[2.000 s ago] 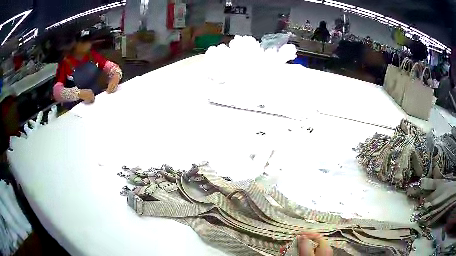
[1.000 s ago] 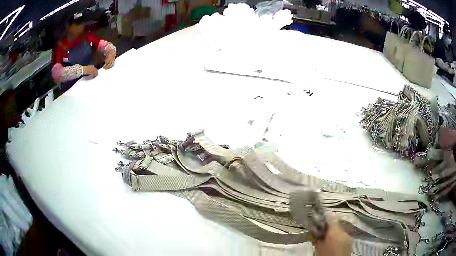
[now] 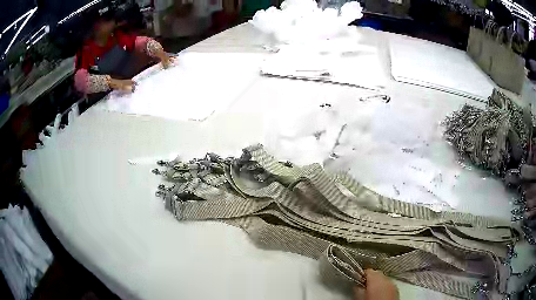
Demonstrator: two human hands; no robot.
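Note:
A long pile of grey-beige ribbed webbing straps lies across the front of the table. Silver snap hooks cluster at its left end. My right hand is partly in view at the bottom edge, blurred, its fingers closed on a folded strap. The strap stands up in a loop to the left of my fingers, over the pile's front edge. The rest of this hand is cut off by the picture's edge. My left hand is not in view.
Strap bundles are heaped at right. A crinkled clear plastic heap lies behind the straps. A person in red handles a white sheet across the table. White rolls stand at lower left. Beige tote bags stand far right.
My right hand moved up, then back down to the bottom edge; the folded strap is now a loop beside it. The view shifted, and the person's white sheet now extends further over the table.

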